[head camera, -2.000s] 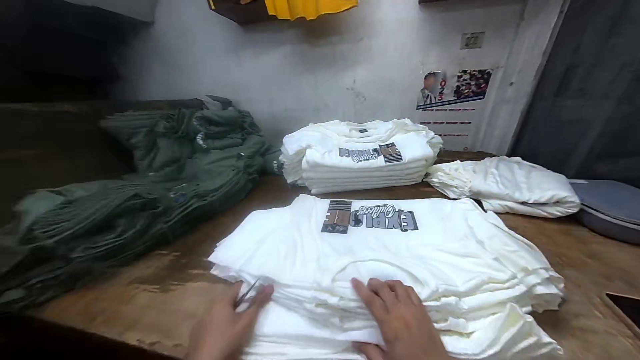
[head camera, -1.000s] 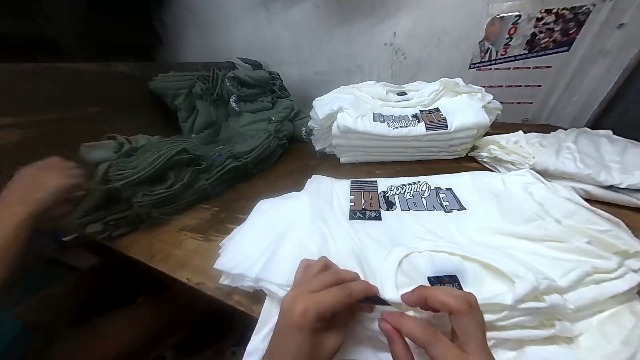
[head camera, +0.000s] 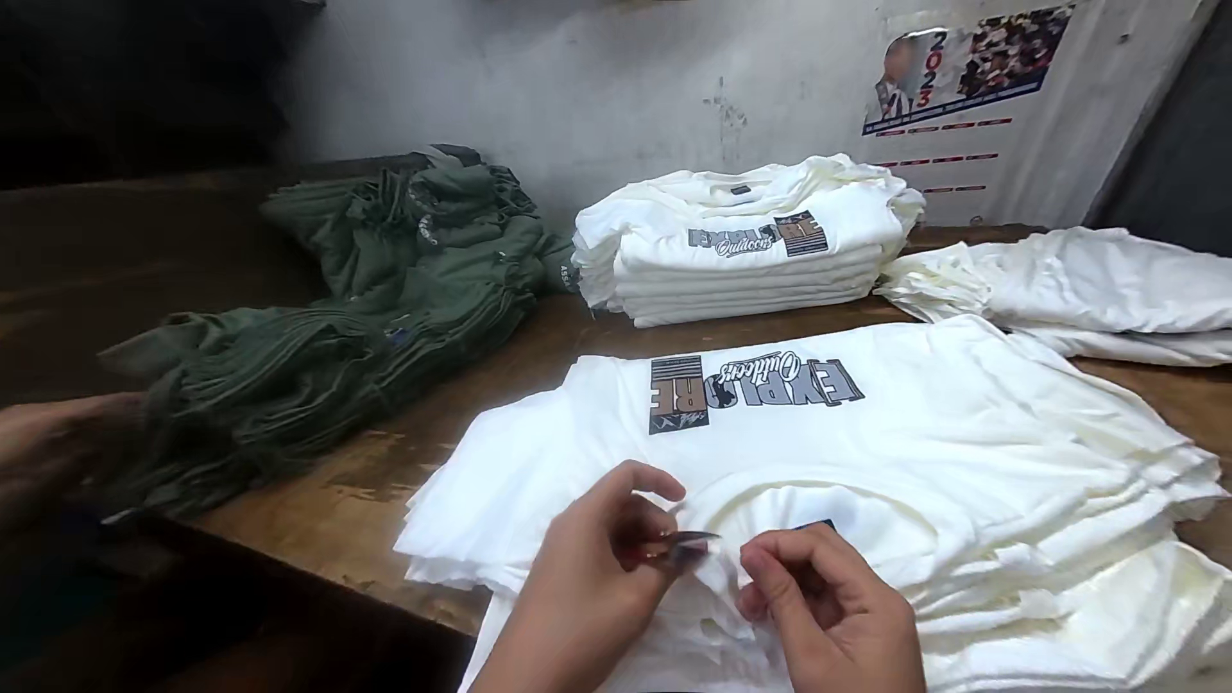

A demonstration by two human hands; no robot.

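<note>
In the head view, white printed T-shirts (head camera: 895, 404) lie flat in a layered pile, their collars toward me. My left hand (head camera: 606, 568), above the near collar, grips a small metal cutting tool (head camera: 695, 537), perhaps thread snips, its tip pointing right. Just right of the tip, my right hand (head camera: 833, 602) pinches something at the shirt's neckline between thumb and fingertips; what exactly is too small to tell. A dark neck label (head camera: 818, 526) shows partly behind my right fingers.
Behind stands a folded stack of white T-shirts (head camera: 751, 265), with more white garments (head camera: 1107, 289) at the right. Dark green garments (head camera: 385, 318) are heaped left on the wooden table (head camera: 356, 500). Another person's hand (head camera: 67, 433) touches that heap. A wall calendar (head camera: 962, 106) hangs behind.
My hands have come together at the collar since the earliest frame, and now sit slightly apart with the tool's tip showing. Another person's hand has come in at the left. The view has shifted.
</note>
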